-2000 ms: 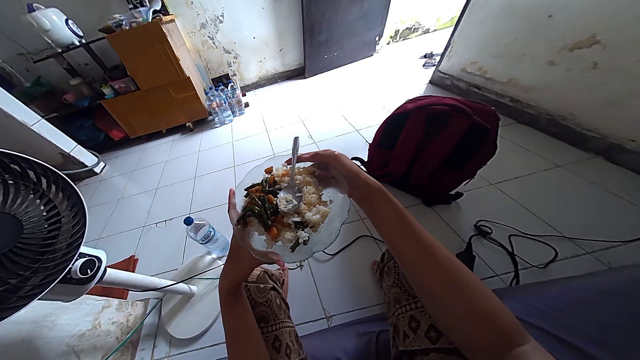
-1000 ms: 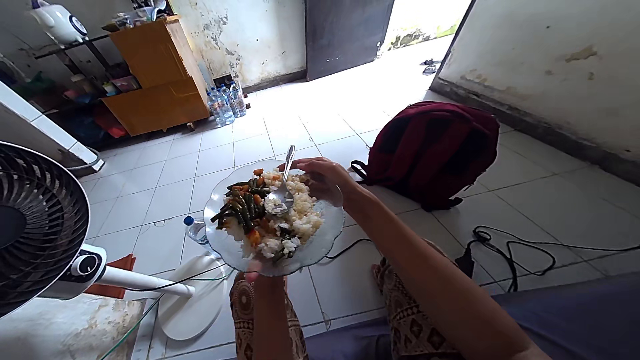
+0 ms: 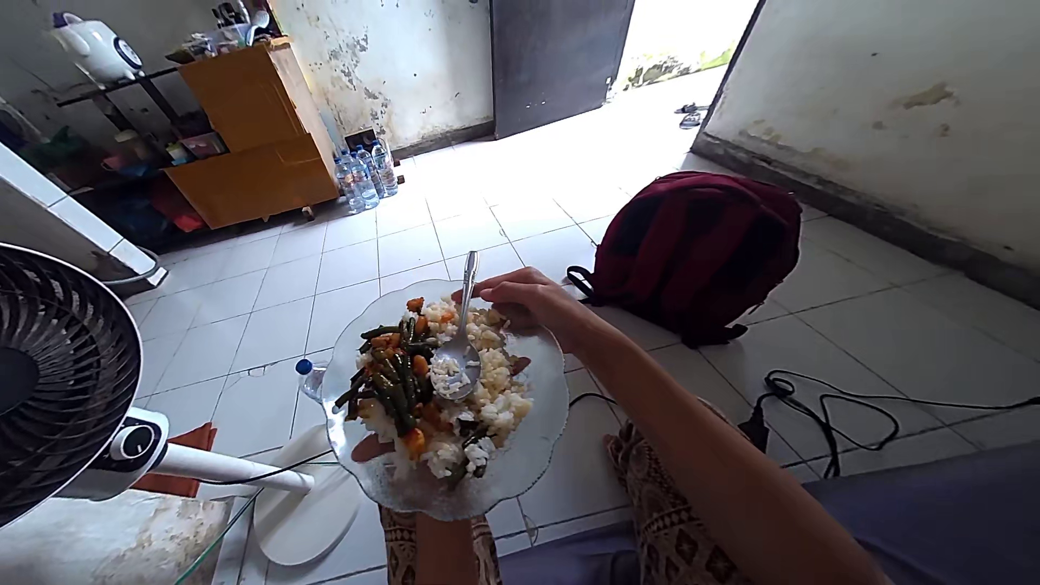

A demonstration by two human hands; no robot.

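Note:
A clear scalloped glass plate (image 3: 544, 406) is held over my lap, bearing white rice (image 3: 504, 398) and cooked green beans (image 3: 396, 382) with orange pieces. On the food lies a metal spoon (image 3: 465, 325), some rice in its bowl and its handle pointing away from me. My left hand (image 3: 374, 448) supports the plate from below, seen partly through the glass. At the far right rim is my right hand (image 3: 528, 296), its fingers beside the spoon's handle; the fingertips are partly hidden, so whether they grip the rim or the spoon is unclear.
A white and black fan (image 3: 138, 443) stands close at left, near a capped plastic bottle (image 3: 310, 378). Beyond the plate to the right sits a dark red backpack (image 3: 699, 252). Black cables (image 3: 837, 402) lie on the tiled floor. Several water bottles (image 3: 366, 175) stand by a wooden cabinet (image 3: 252, 138).
The plate has come nearer to the camera, covering more of the view. My left hand, seen at the plate's left edge two seconds ago, is now beneath it.

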